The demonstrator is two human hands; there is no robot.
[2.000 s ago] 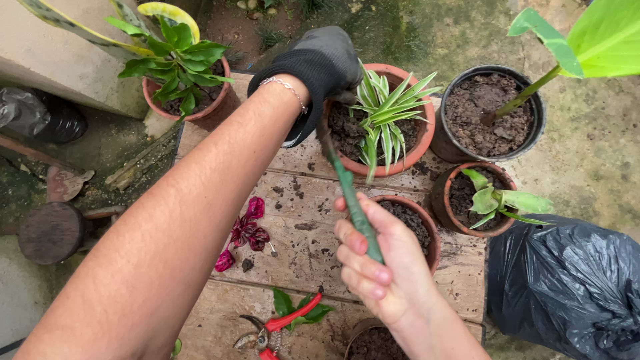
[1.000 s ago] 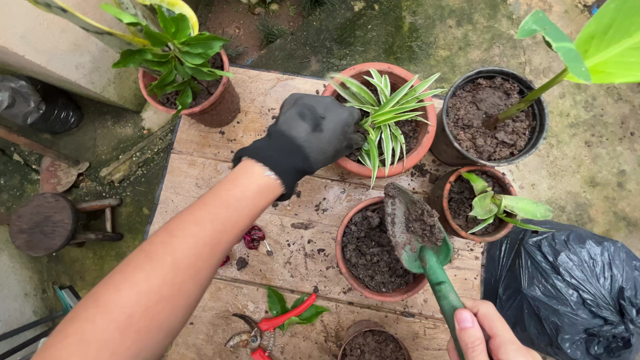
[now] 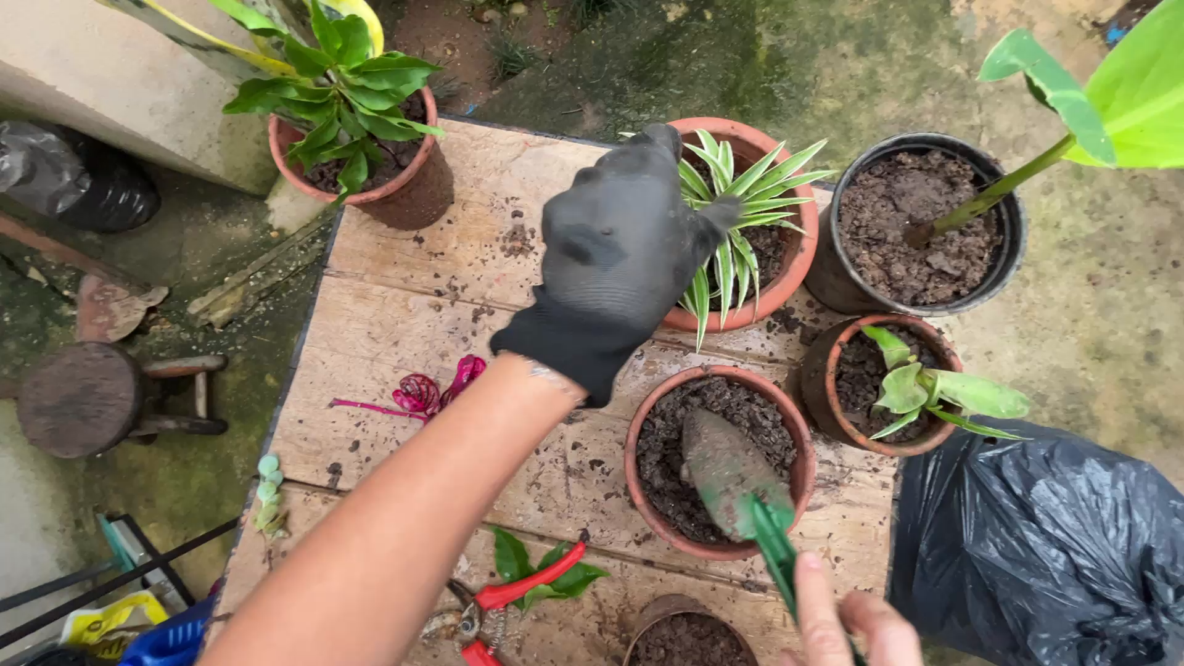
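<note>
My left hand, in a black work glove, is at the left side of a spider plant in a terracotta pot; its fingers are among the leaves, and whether they grip any is hidden. My bare right hand holds the green handle of a garden trowel. The soil-smeared blade lies over the dark soil in a smaller terracotta pot, just below the spider plant. Part of the right hand is cut off by the bottom edge.
Red-handled pruning shears lie beside cut green leaves. Magenta leaves lie on the wooden table. To the right are a black pot, a small potted plant and a black plastic bag. A leafy potted plant stands back left.
The trowel in my right hand, over the spider plant pot's edge two seconds ago, has come down to the smaller soil pot. My gloved left hand has shifted from the pot's side up over the leaves.
</note>
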